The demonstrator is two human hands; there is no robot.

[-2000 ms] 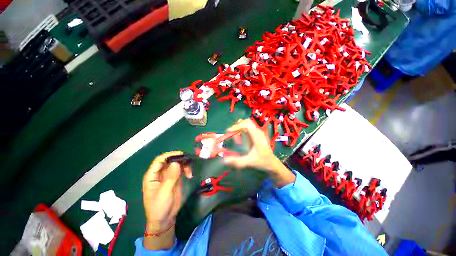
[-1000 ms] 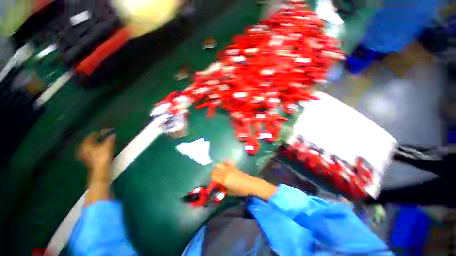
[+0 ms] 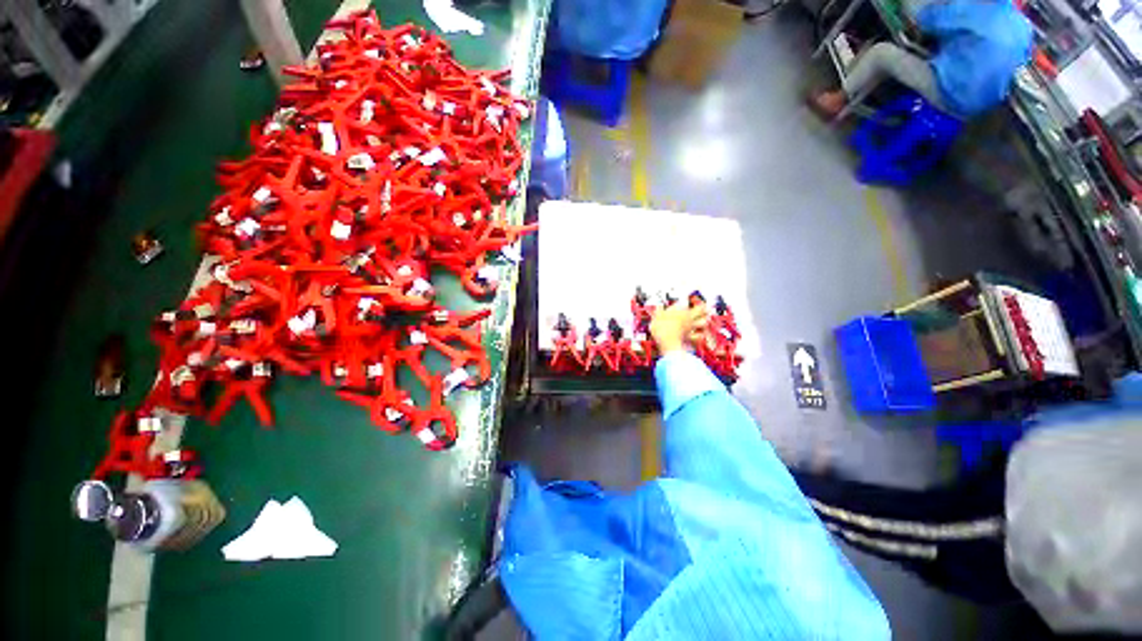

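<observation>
My right hand [image 3: 679, 328] reaches over the front edge of the white-topped holding tray [image 3: 639, 244]. Its fingers are on a red spring clamp [image 3: 696, 308] with a dark block, among the clamped units [image 3: 592, 347] standing in a row along that edge. The hand partly hides the clamp it touches. My left hand is not in view. A large heap of red spring clamps [image 3: 363, 200] lies on the green bench to the left.
A small bottle [image 3: 163, 515] and a white cloth [image 3: 281, 531] are on the green bench [image 3: 351, 488]. Small modules [image 3: 148, 247] lie beyond the white strip. A blue bin [image 3: 884, 363] stands on the grey floor. Seated people [image 3: 971, 56] are beyond and at right.
The view has swung right. My right hand has moved from the bench to the holding tray with a clamp. My left hand has gone out of view.
</observation>
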